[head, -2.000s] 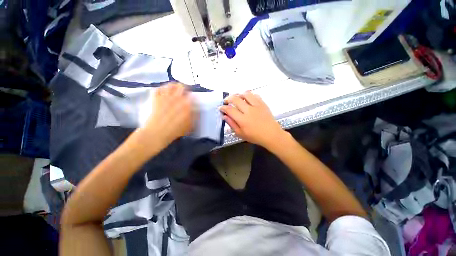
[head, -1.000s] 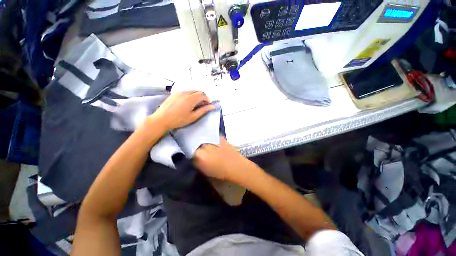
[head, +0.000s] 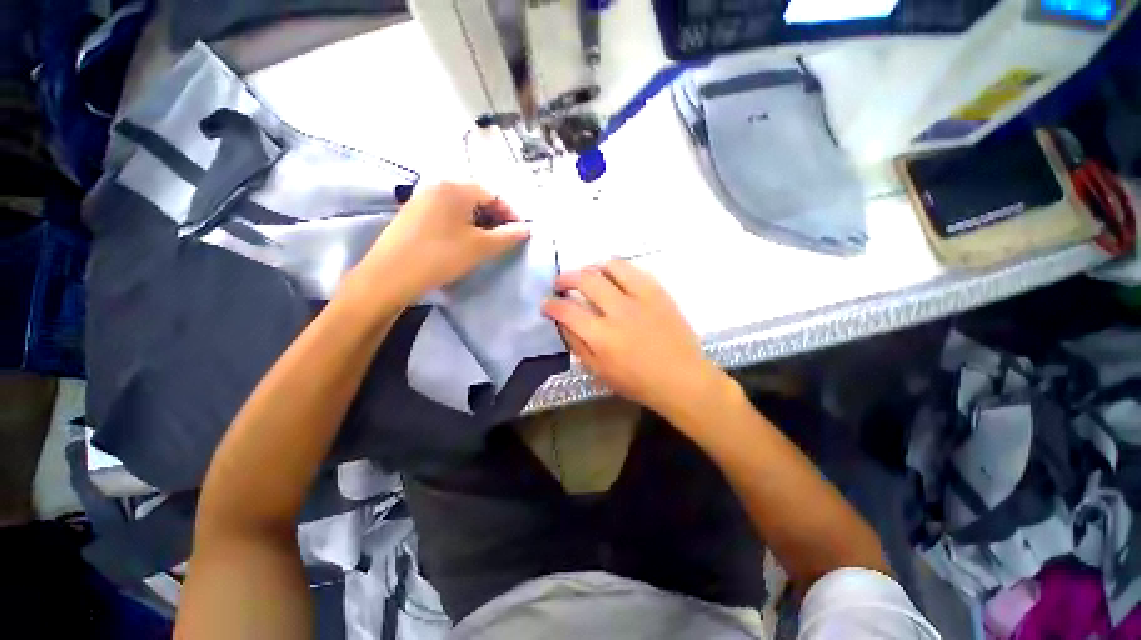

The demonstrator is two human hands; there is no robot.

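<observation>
A garment panel [head: 482, 306], light grey with dark edges, lies on the table in front of the needle. My left hand [head: 438, 244] pinches its upper edge, thumb and fingertips together. My right hand [head: 632, 328] has its fingertips on the panel's right edge; whether they pinch or only press it cannot be told. A dark panel [head: 188, 331] spreads out at the left, partly under the grey one. The presser foot and needle [head: 536, 148] are just beyond my left hand, with no cloth seen under them.
The sewing machine [head: 863, 119] stands behind. Stacked pocket pieces [head: 782, 156] lie right of the needle. A phone [head: 982, 181] on a tan pad and red-handled scissors [head: 1101, 194] are at the right. A measuring tape [head: 901, 285] runs along the front edge. Crumpled pieces [head: 1001, 450] are at lower right.
My right hand has moved from below the panel, where its fingers were hidden, up to the panel's right edge. My left hand still holds the upper edge. The panel lies flatter. The view has shifted.
</observation>
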